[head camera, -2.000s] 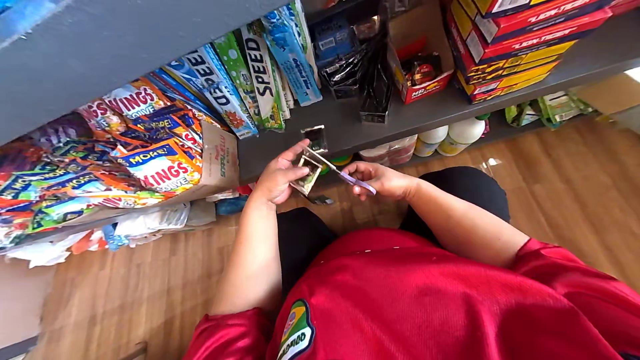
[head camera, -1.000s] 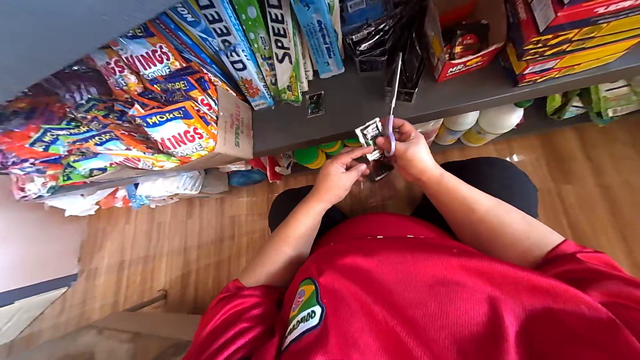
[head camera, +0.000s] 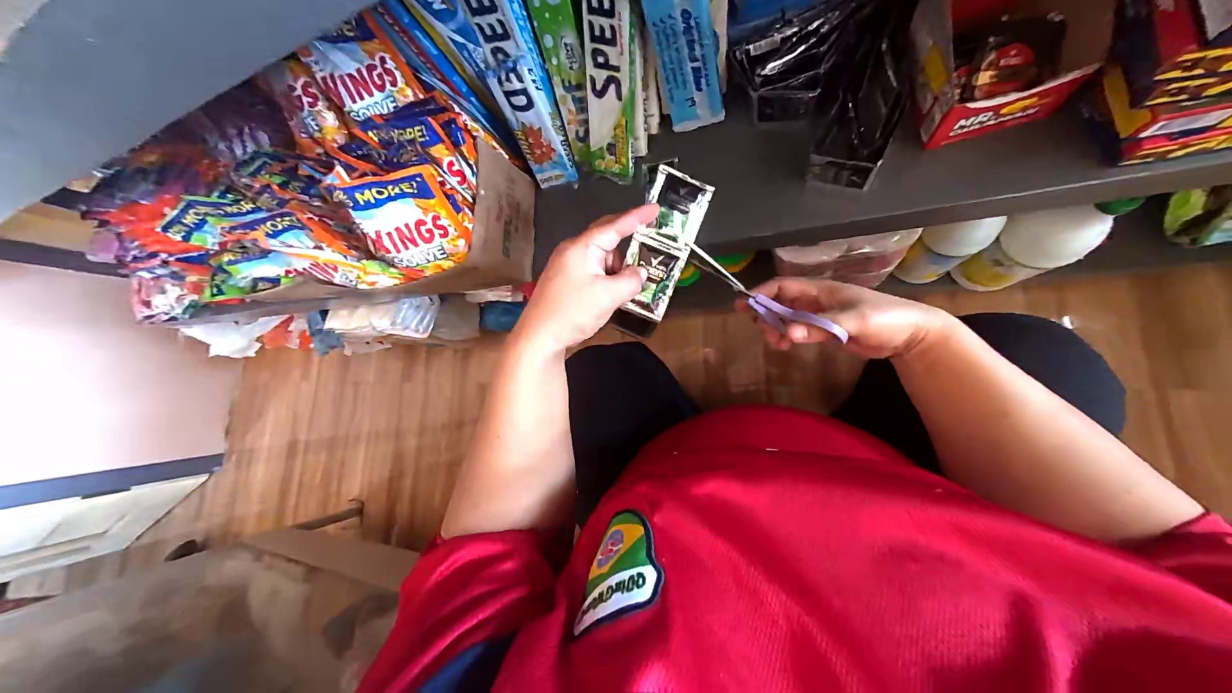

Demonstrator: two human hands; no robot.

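Observation:
My left hand (head camera: 589, 279) pinches a short strip of dark green and black sachets (head camera: 664, 241) with pale edges, held just in front of the shelf's edge. Scissors with light purple handles (head camera: 791, 318) are in my right hand (head camera: 852, 316). Their thin blades point up and left and meet the strip's right side, near the seam between two sachets. Whether the blades are apart is too small to tell. A small dark sachet, partly hidden, lies on the shelf behind the strip.
An open cardboard box (head camera: 505, 217) of orange detergent packets stands at left on the grey shelf (head camera: 751, 197). Upright blue and green packs (head camera: 606, 87), black plastic-wrapped packs (head camera: 857, 106) and a red open box (head camera: 996, 115) stand along it. White containers (head camera: 1049, 236) sit below.
The scissors, upright in my right hand one second ago, now point left with their blades at the strip. My left hand now holds the strip raised nearer the shelf, two sachets showing.

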